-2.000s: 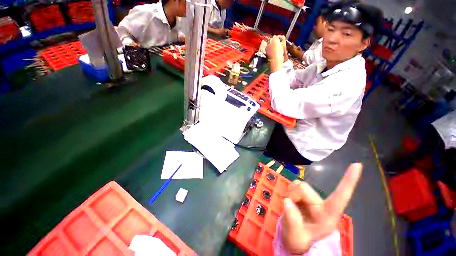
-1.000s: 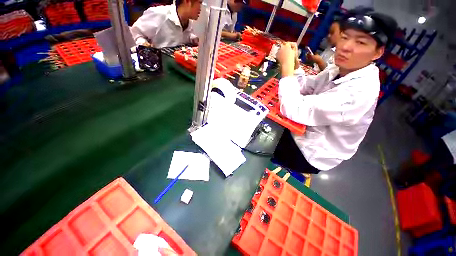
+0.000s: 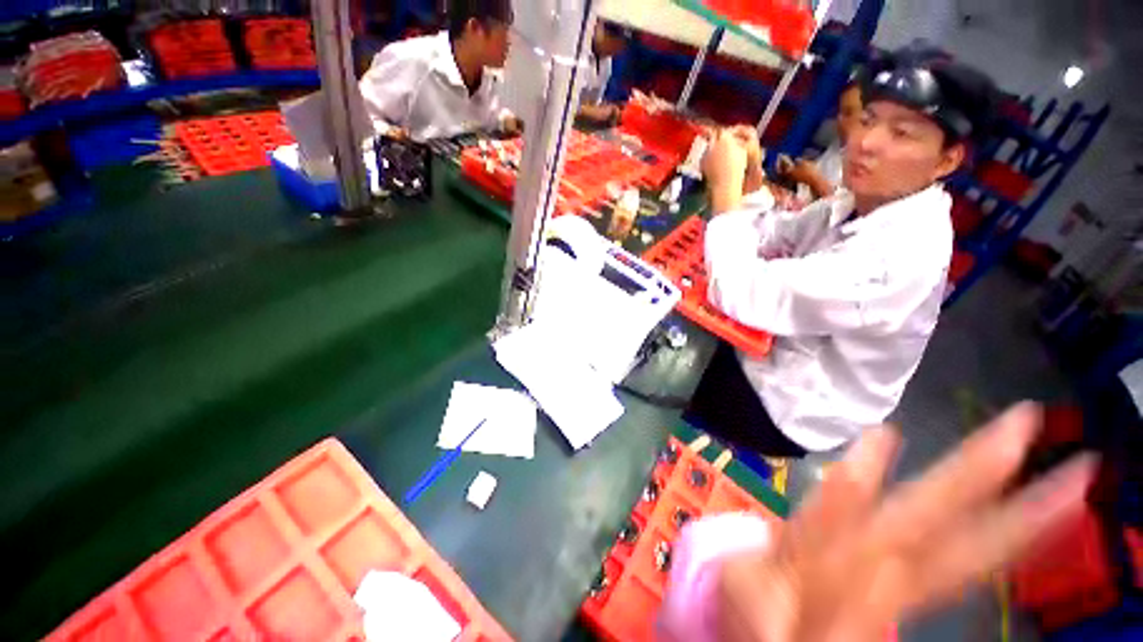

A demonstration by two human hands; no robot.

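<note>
My right hand [image 3: 865,552] is raised at the lower right, blurred, with its fingers spread and nothing seen in it. Its pink cuff is over the right orange-red tray [image 3: 683,558], which holds dark round watch heads [image 3: 662,552] in some cells. A larger-looking orange-red tray [image 3: 245,552] lies at the lower left, cut off by the frame's edge. A white wad, perhaps a wiping cloth [image 3: 407,610], shows over its near right cells. My left hand is not in view.
Between the trays lie a blue pen [image 3: 439,470] on a paper slip [image 3: 491,420] and a small white block [image 3: 481,489]. Behind are white sheets [image 3: 564,383], a white bench device [image 3: 614,301] and a metal post [image 3: 542,188]. A person in white [image 3: 834,301] sits at the right.
My right hand has come back into view, raised over the right tray with its fingers spread. The fingertip beside the white wad is out of view. The bench scene has shifted slightly right.
</note>
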